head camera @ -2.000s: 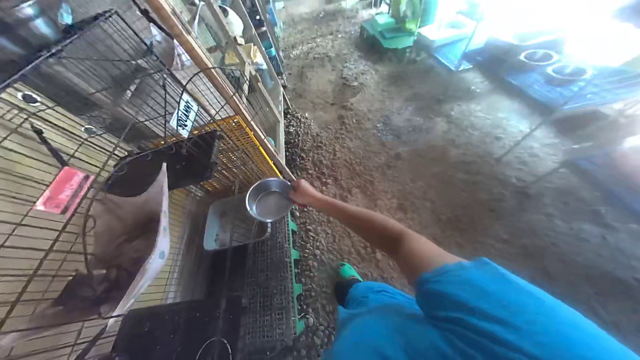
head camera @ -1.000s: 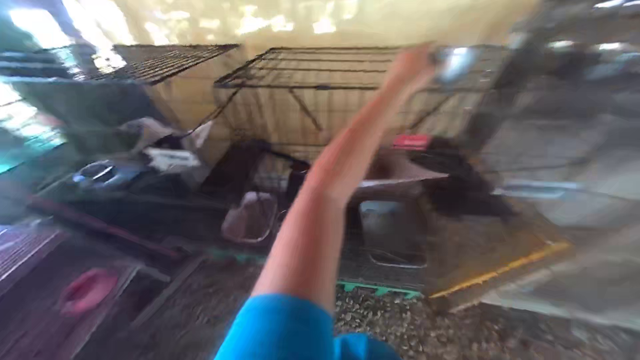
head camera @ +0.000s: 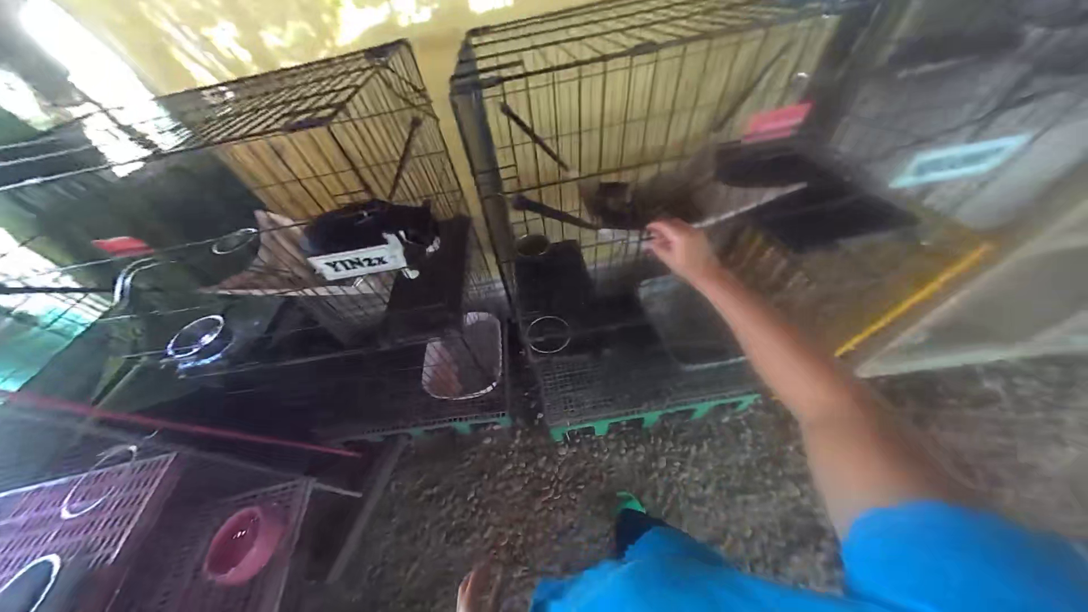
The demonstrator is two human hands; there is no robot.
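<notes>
My right hand point(head camera: 680, 246) is at the front of the right wire cage point(head camera: 595, 93), its fingertips pinched on the wire front. Behind it, a blurred brown shape lies by a pale hammock. A grey tray point(head camera: 693, 319) lies low in this cage, near a small bowl point(head camera: 533, 246) and a metal ring point(head camera: 548, 334). Only part of my left hand point(head camera: 478, 588) shows at the bottom edge; what it holds is hidden. In the left wire cage point(head camera: 280, 110), a black-and-white cat point(head camera: 370, 228) rests behind a white sign point(head camera: 361, 258) with writing.
A pale litter tray point(head camera: 463, 357) lies in the left cage. Lower left are pink slatted panels point(head camera: 127, 501) and a pink bowl point(head camera: 244, 544). Gravel point(head camera: 501, 476) covers the ground before the cages. A yellow edge point(head camera: 914, 297) runs along the right side.
The metal bowl in my right hand in both earlier frames no longer shows there. That hand has come down from above the cage to its front. The view has turned widely since the first frame.
</notes>
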